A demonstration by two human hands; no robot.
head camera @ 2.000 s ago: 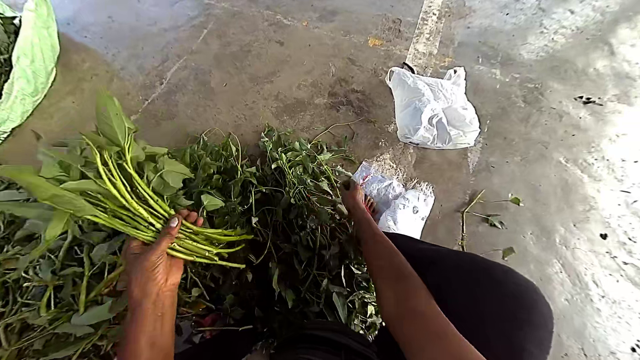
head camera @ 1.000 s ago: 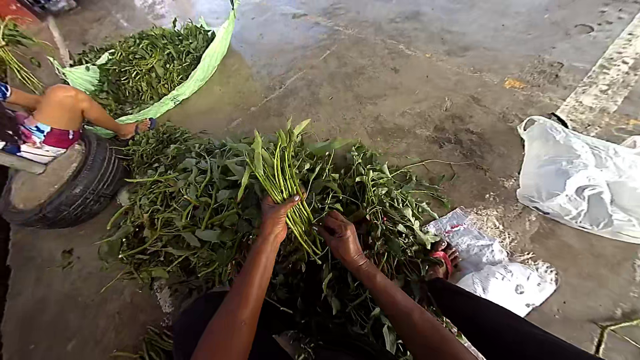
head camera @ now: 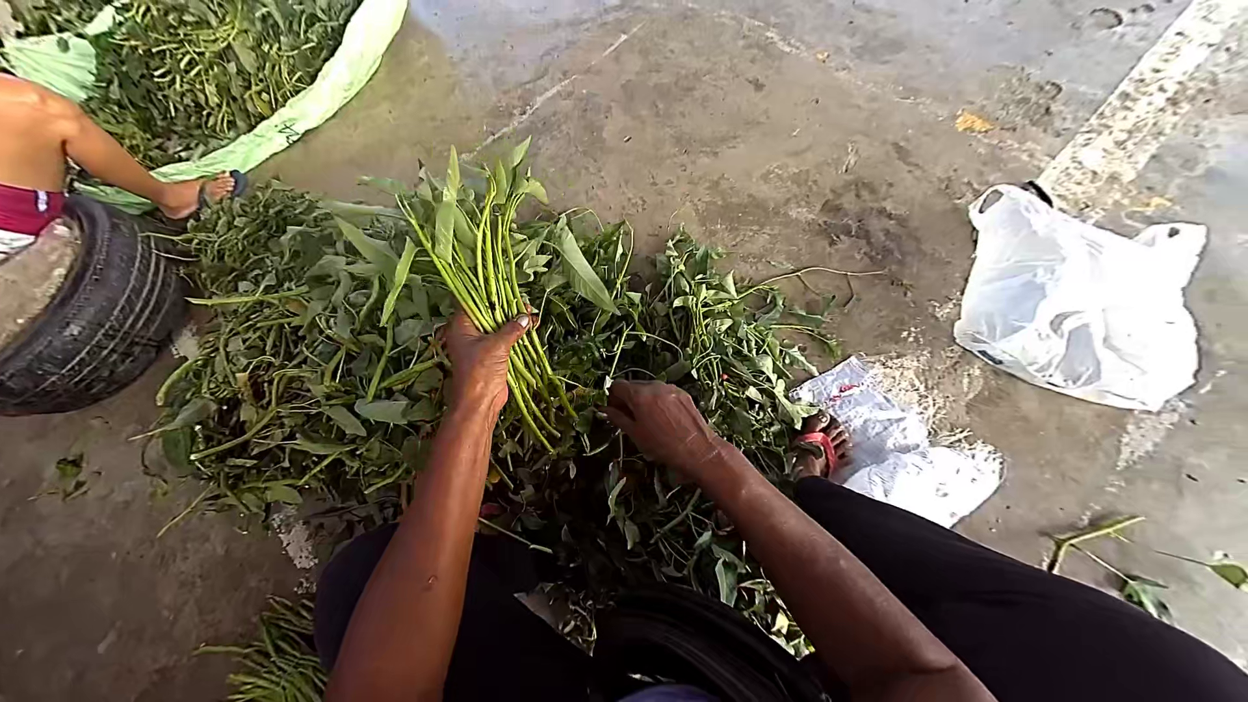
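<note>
My left hand (head camera: 480, 363) is closed around a bunch of long green leafy stems (head camera: 487, 263), held upright with leaves at the top and bare stem ends pointing down. To its right, my right hand (head camera: 658, 419) is over the heap of leafy greens (head camera: 322, 331), its fingers bent together near a thin stem. Whether it grips that stem is hard to tell. The heap spreads over the concrete floor in front of me and between my legs.
A person's leg and sandalled foot (head camera: 200, 193) are at the left, beside a tire (head camera: 107, 302). More greens lie on a light green sheet (head camera: 322, 97). A white plastic bag (head camera: 1082, 302) and a crumpled white sack (head camera: 897, 448) lie right. Cut stems (head camera: 278, 653) lie lower left.
The stem bunch, earlier tilted to the left, now stands more upright in my left hand. My right hand has come from the heap's right edge to beside the bunch. The view has shifted.
</note>
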